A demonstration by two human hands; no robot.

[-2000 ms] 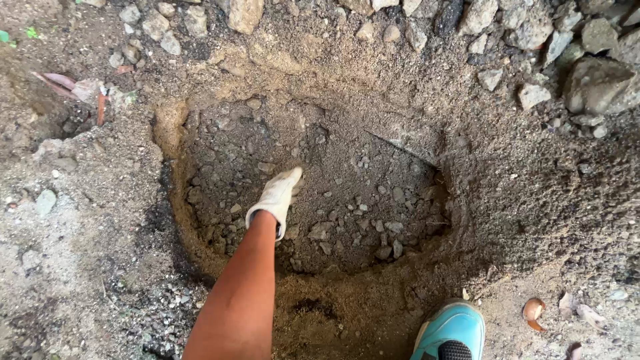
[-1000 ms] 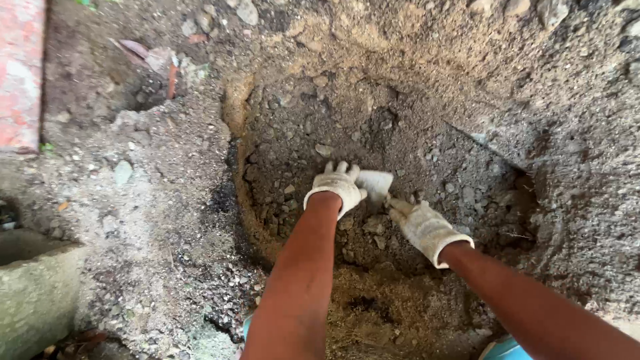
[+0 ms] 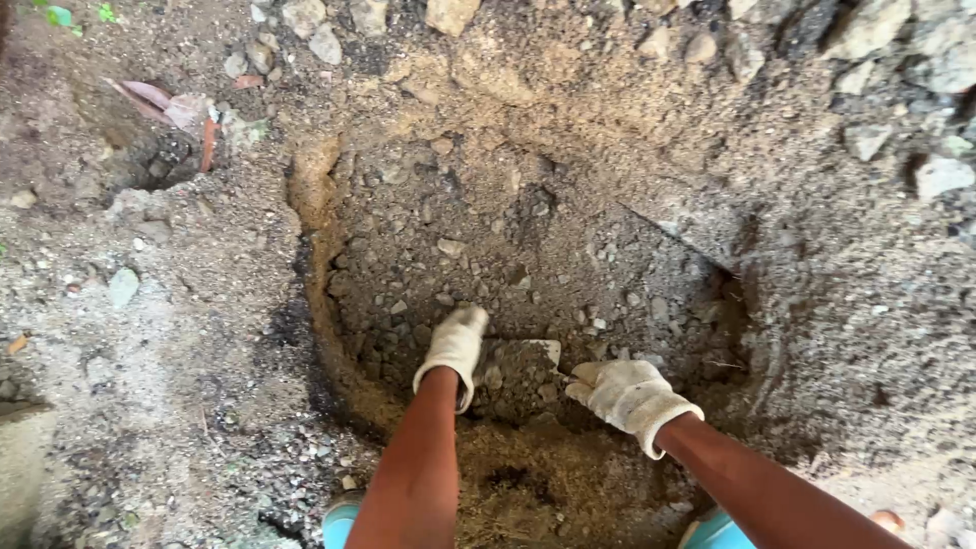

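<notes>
Both hands wear off-white work gloves and are down in a shallow pit dug in stony soil. My right hand (image 3: 625, 393) is closed around the handle end of a flat, pale-edged trowel (image 3: 550, 349), whose blade points left. Soil and small stones (image 3: 511, 374) lie on the blade and hide most of it. At the blade's left side is my left hand (image 3: 455, 343), slightly blurred, its fingers bent down toward the loose gravel; whether it holds anything is hidden.
The pit's rim (image 3: 313, 206) curves around the left side. Loose rocks (image 3: 869, 30) line the top. A small hole (image 3: 156, 160) with dry leaves (image 3: 149, 103) is at upper left. A concrete edge (image 3: 23, 473) shows at lower left. Two turquoise shoes (image 3: 717, 531) stand below.
Two seconds ago only my left hand showed in the pit; my right hand with the trowel came into view after that. The trowel blade, bare a second ago, now carries soil and stones.
</notes>
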